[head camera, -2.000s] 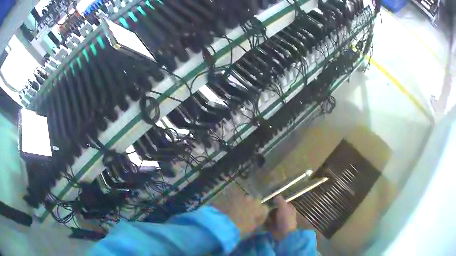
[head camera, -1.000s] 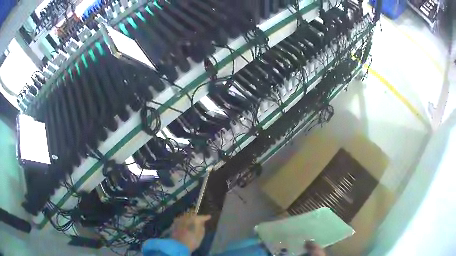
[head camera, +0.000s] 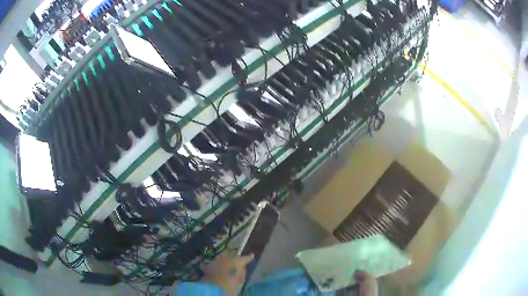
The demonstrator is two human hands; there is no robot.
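My left hand [head camera: 227,270], at the bottom centre, holds a tablet [head camera: 261,231] by its lower end; its dark face and one pale edge show, and it is tilted beside the rack's lowest tier. My right hand [head camera: 366,284], cut off by the bottom edge, holds a second tablet [head camera: 354,261] with its pale silver-grey face up. This tablet overlaps the near side of the carton [head camera: 334,203]. Brown divider strips [head camera: 399,199] with some pale edges between them show inside the carton.
The tiered rack [head camera: 202,104] with hanging black cables runs diagonally from lower left to upper right. Lit tablets [head camera: 37,163] stand at its left end and upper tier. A yellow line [head camera: 457,95] crosses the pale floor at right. A pale surface [head camera: 498,231] borders the lower right.
Both hands were together near the carton two seconds ago, and are now apart with one tablet each. Since one second ago the left tablet has shifted slightly right; the right one is nearly unmoved.
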